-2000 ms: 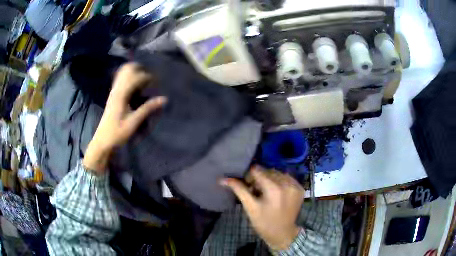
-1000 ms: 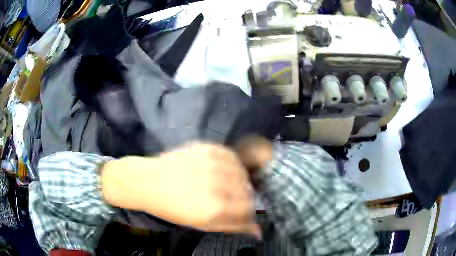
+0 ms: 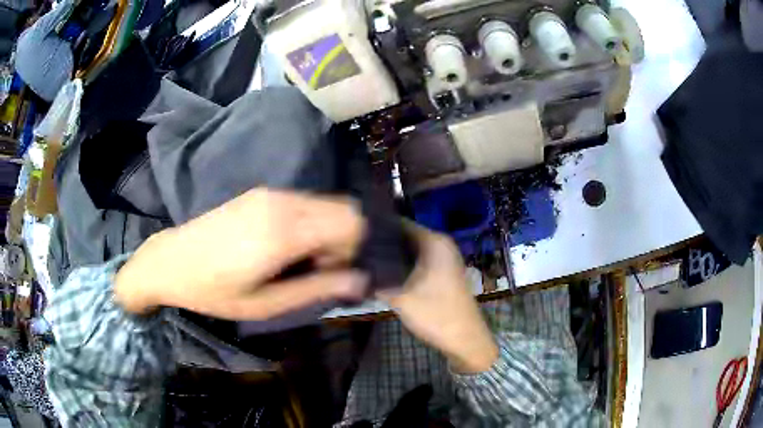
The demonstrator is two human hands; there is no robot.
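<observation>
A black band (image 3: 383,242) is held between my two hands, just in front of the overlock machine (image 3: 494,117). My left hand (image 3: 259,251) is blurred, with its fingers on the band's left side. My right hand (image 3: 439,297) grips the band's right side. The grey garment (image 3: 243,138) lies heaped to the left of the machine head and runs to the band. The needle area is partly hidden behind the dark cloth.
A blue scrap tray (image 3: 535,216) with black trimmings (image 3: 523,188) lies below the machine. Dark cut pieces (image 3: 715,142) hang at the table's right end. A phone (image 3: 686,329) and red-handled scissors (image 3: 731,383) lie in the drawer at lower right.
My hands were crossed near the table's front edge and are now side by side, holding the black band. The view has shifted, so the machine sits higher and the blue tray shows again.
</observation>
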